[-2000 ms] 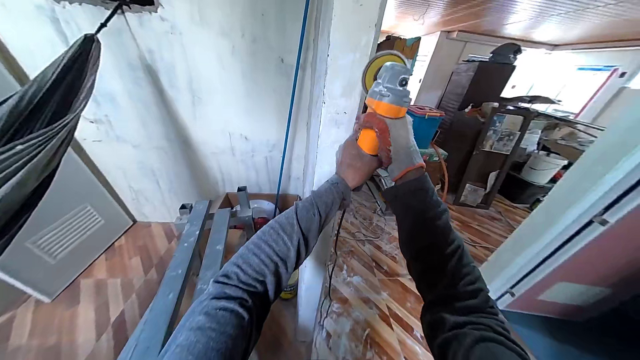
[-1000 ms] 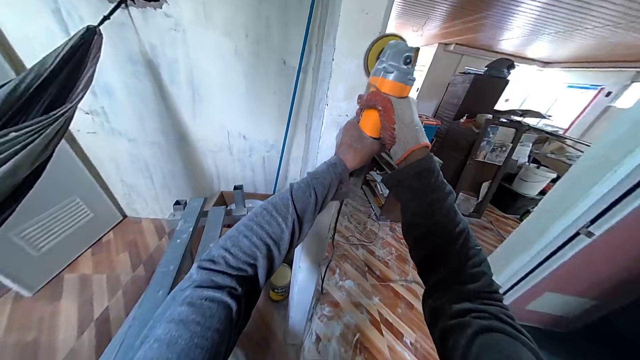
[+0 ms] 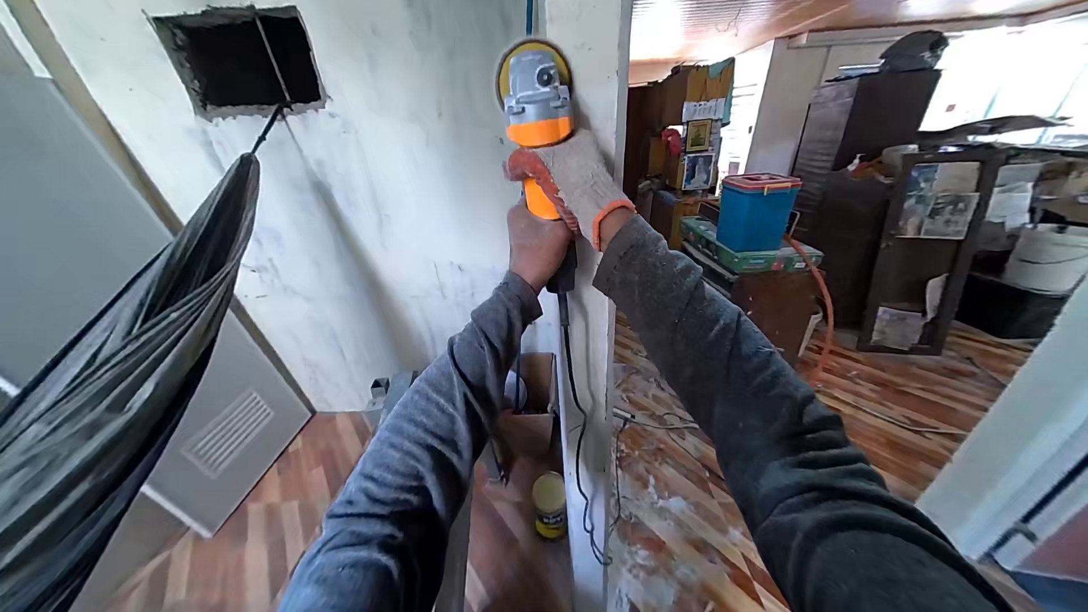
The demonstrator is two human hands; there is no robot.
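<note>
An orange and grey angle grinder [image 3: 539,106] with a round yellow disc [image 3: 512,68] is up against the whitish wall, close to its corner edge. My bare left hand [image 3: 538,242] grips the rear of the orange body, above the black cord. Higher up, my right hand [image 3: 574,183], in a grey knit glove with a red palm and orange cuff, is wrapped around the body just behind the grey head. The power cord [image 3: 578,425] hangs down along the wall end [image 3: 595,365]. Parts of both hands' fingers are hidden.
A dark fabric hammock [image 3: 195,280] hangs at left, tied at a square wall opening [image 3: 242,59]. Below are grey metal bars, a cardboard box [image 3: 529,429] and a yellow-lidded container [image 3: 550,501]. At right stand a blue bin [image 3: 756,212] and dark cabinets; cords lie on the dusty floor.
The view has shifted left and the wall opening shows more fully. The grinder, in both hands, has moved left across the wall end and now covers part of the blue line.
</note>
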